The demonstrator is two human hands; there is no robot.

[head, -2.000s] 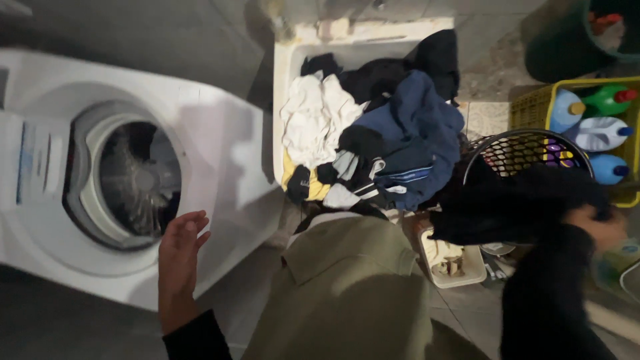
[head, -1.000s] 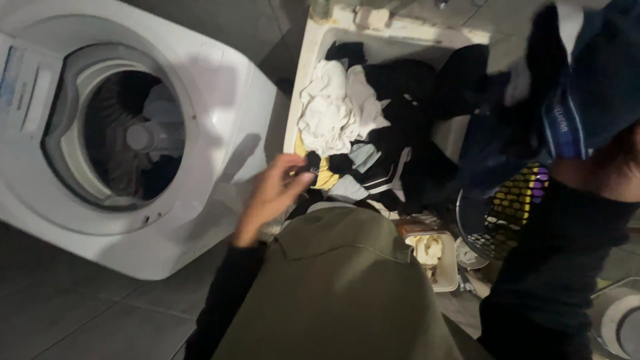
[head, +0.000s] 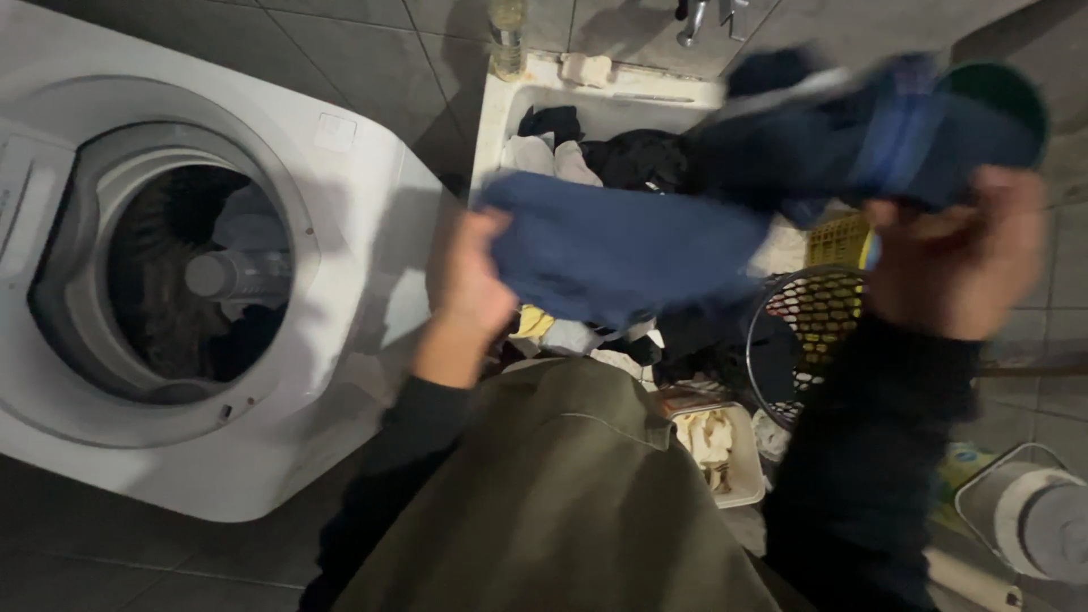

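A dark blue garment (head: 629, 246), blurred by motion, stretches between my hands above a white laundry sink (head: 501, 110). My left hand (head: 476, 280) grips its left end. My right hand (head: 960, 255) is closed on its other end, by a lighter blue band. Beneath it in the sink lie black clothes (head: 637, 161), a white garment (head: 540, 157) and, nearer my body, a yellow cloth (head: 534, 323). At the left stands a white top-loading washing machine (head: 365, 187) with its lid open; dark and light clothes are in its drum (head: 246, 212).
A round black mesh basket (head: 756, 340) is right of the sink, with a yellow plastic crate (head: 837, 240) behind it. A small white tub (head: 752, 459) with pale pieces sits near my legs. A glass bottle (head: 508, 42) and a soap bar (head: 586, 70) stand at the sink's back edge, below a tap (head: 693, 25).
My left hand has moved from the near edge of the sink onto the blue garment, which is now stretched out between both hands. One second ago only my right hand held it, at the right.
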